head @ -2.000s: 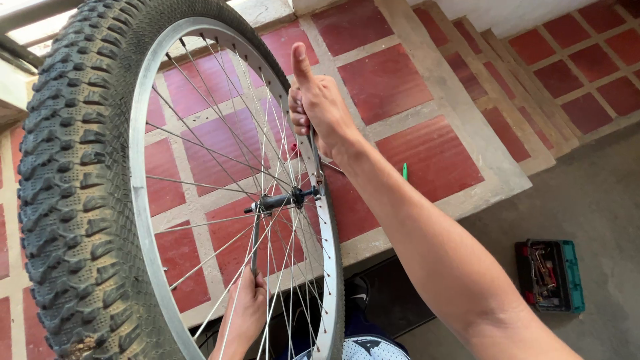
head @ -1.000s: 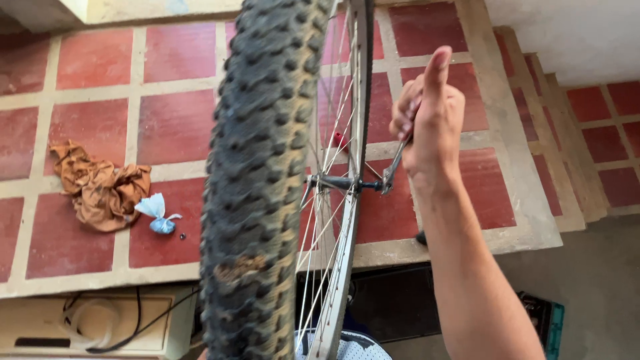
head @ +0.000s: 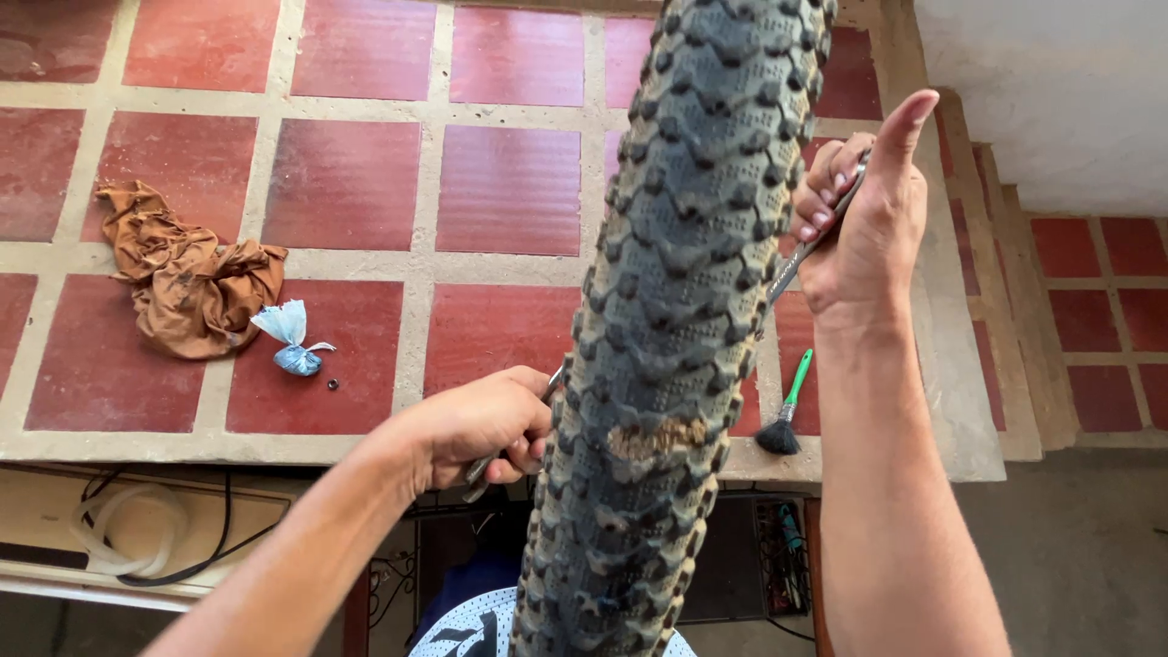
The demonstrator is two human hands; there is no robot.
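Observation:
A bicycle wheel stands upright and nearly edge-on, its knobby black tyre (head: 675, 274) filling the middle and hiding the hub and spokes. My right hand (head: 862, 214), thumb raised, grips a metal wrench (head: 817, 239) on the tyre's right side; the wrench's lower end goes out of sight behind the tyre. On the left side my left hand (head: 493, 424) is closed around another metal tool (head: 481, 473), probably a wrench, whose far end is hidden by the tyre. A dried patch of mud (head: 659, 438) sticks to the tread.
On the red-tiled surface (head: 347, 182) lie a brown cloth (head: 187, 274), a knotted blue-white plastic bag (head: 297, 342), a small dark ring-like part (head: 333, 384) and a green-handled brush (head: 789, 406). Below the surface's edge are a coiled clear hose (head: 137, 529) and black cable. Steps (head: 1022, 301) descend at right.
The wheel has turned from a slanted side view to nearly edge-on, hiding the hub. My left hand, behind the spokes two seconds ago, shows left of the tyre. The view has shifted.

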